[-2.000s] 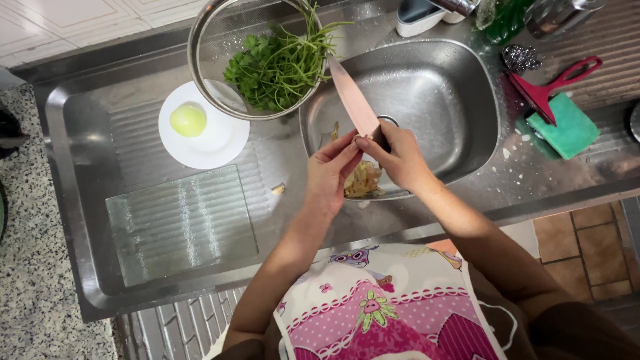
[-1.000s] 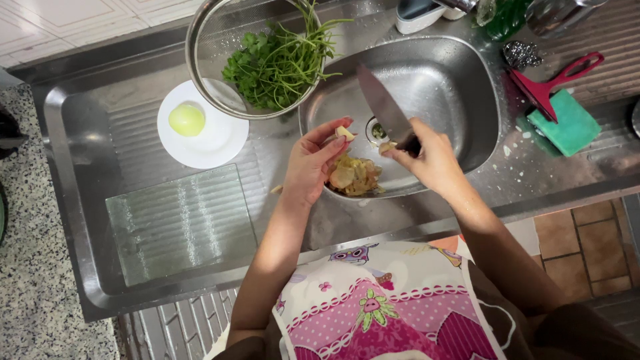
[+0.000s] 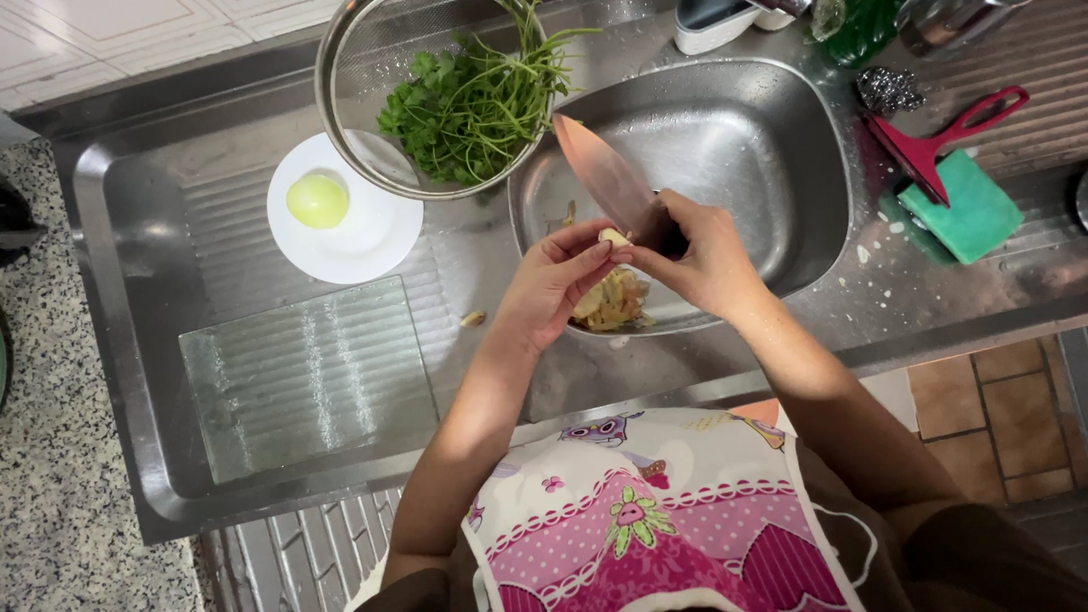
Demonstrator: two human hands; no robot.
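Note:
Over the near left edge of the steel sink basin (image 3: 731, 144), my left hand (image 3: 552, 276) pinches a small pale peeled piece (image 3: 614, 239), which looks like a garlic clove. My right hand (image 3: 701, 255) holds a kitchen knife (image 3: 603, 170) by its dark handle, blade pointing up and left, while its thumb and fingertips touch the same piece. Below my fingers, a heap of yellowish-brown peelings (image 3: 614, 299) lies in the basin. Another small clove-like piece (image 3: 473, 319) rests on the steel to the left of my left hand.
A mesh strainer (image 3: 327, 93) of green herbs (image 3: 476, 110) overlaps a white plate (image 3: 344, 263) with a pale green, onion-like item (image 3: 317, 201). A glass board (image 3: 310, 382) lies at left. At right are a red squeegee (image 3: 926, 153), green sponge (image 3: 969, 208) and steel scourer (image 3: 889, 90).
One second ago my hands were apart, the left with a pale piece; now they meet at the piece. The knife has stayed in my right hand.

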